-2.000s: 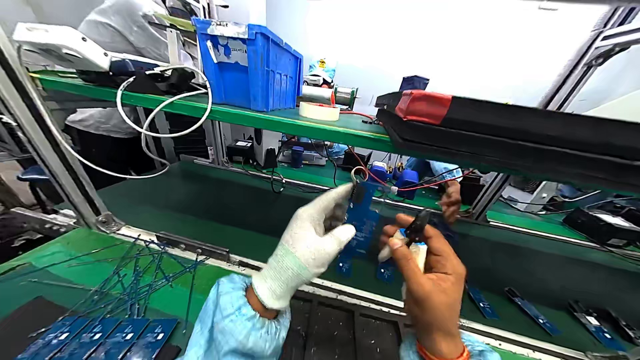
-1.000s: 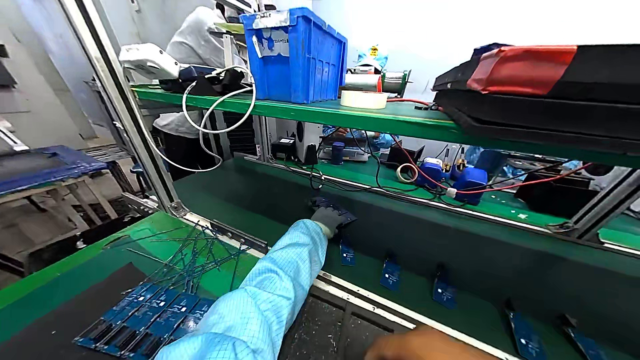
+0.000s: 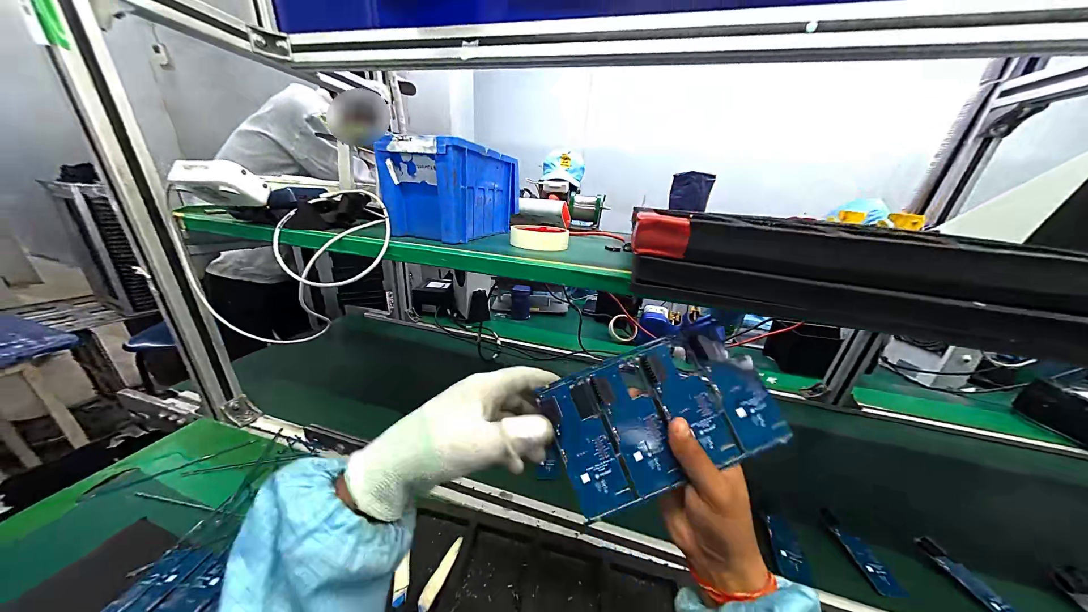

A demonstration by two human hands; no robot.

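A blue circuit board panel (image 3: 659, 425) made of several joined boards is held up, tilted, over the bench edge. My right hand (image 3: 714, 501), bare with an orange band at the wrist, grips its lower right edge, thumb on the face. My left hand (image 3: 459, 433), in a white knit glove, is at the panel's left edge with fingers curled; whether it grips the edge is unclear. Single narrow blue boards (image 3: 863, 557) lie in a row on the dark green belt at the right. More blue board panels (image 3: 174, 578) lie at the lower left, partly behind my left sleeve.
A green shelf (image 3: 476, 259) spans ahead, bearing a blue plastic crate (image 3: 446, 191), a tape roll (image 3: 540, 238) and a long black case (image 3: 850, 263). Thin strips (image 3: 246, 484) are heaped on the left mat. A black tray (image 3: 527, 569) is below. A person (image 3: 285, 136) bends beyond the shelf.
A joined board panel is now in my right hand. My gloved left hand, reaching out over the belt one second ago, is back beside the panel. The black tool seen earlier in my right hand is gone from it.
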